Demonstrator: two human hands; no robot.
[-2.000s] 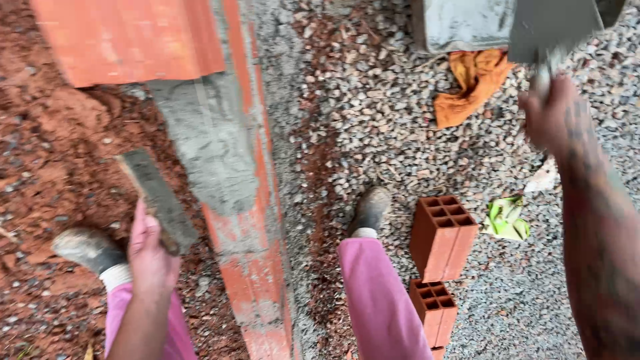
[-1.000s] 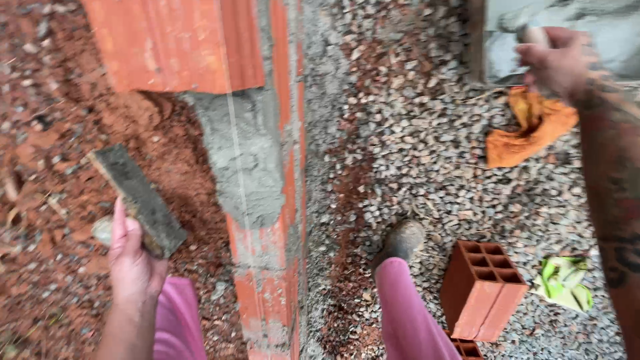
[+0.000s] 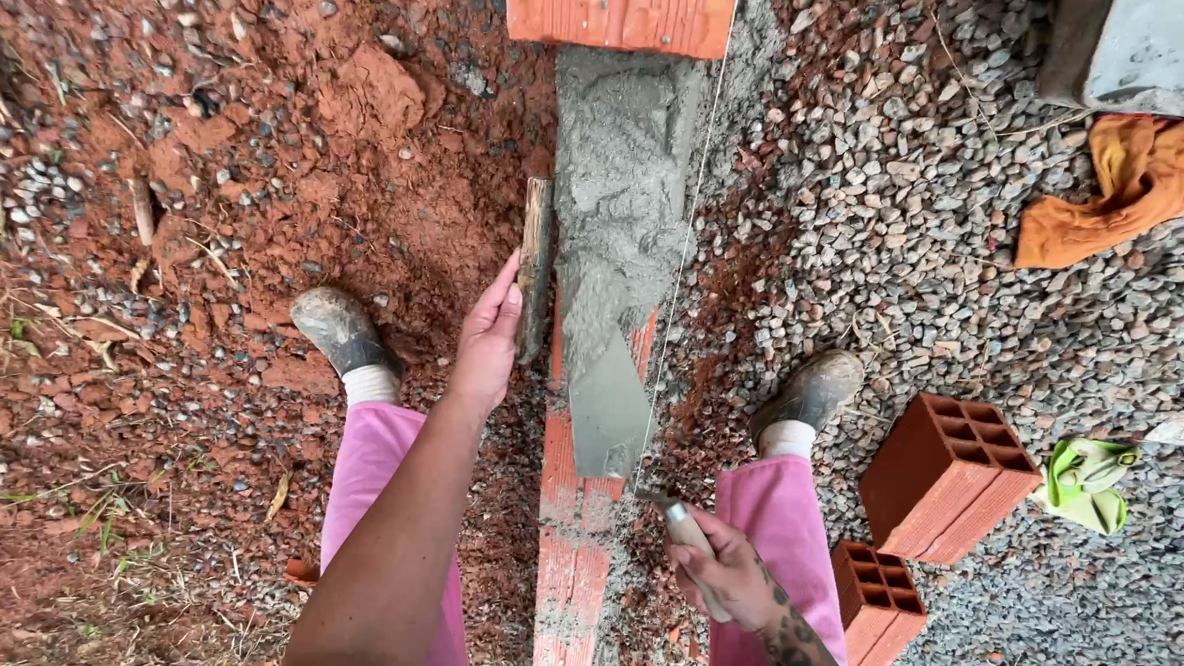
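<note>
My left hand [image 3: 490, 338] grips a short wooden board [image 3: 534, 268], held on edge along the left side of the brick wall course [image 3: 569, 555]. My right hand [image 3: 726, 569] is closed around the wooden handle of a mason's trowel [image 3: 610, 407]. The trowel's blade lies over the wall top, its tip at the lower end of a bed of wet grey mortar [image 3: 629, 176]. Beyond the mortar sits a laid hollow clay brick [image 3: 624, 23]. A taut string line [image 3: 689, 227] runs along the wall's right side.
Two loose hollow clay bricks [image 3: 943, 481] [image 3: 879, 592] stand on gravel at the lower right, beside a green and white wrapper [image 3: 1087, 486]. An orange cloth [image 3: 1101, 199] lies near a mortar container [image 3: 1133, 65] at upper right. My boots [image 3: 342, 328] [image 3: 809, 393] straddle the wall; reddish soil lies left.
My right hand has moved from the mortar container to the wall with the trowel. My left hand has brought the board up against the wall's left side. Mortar now reaches the trowel's tip.
</note>
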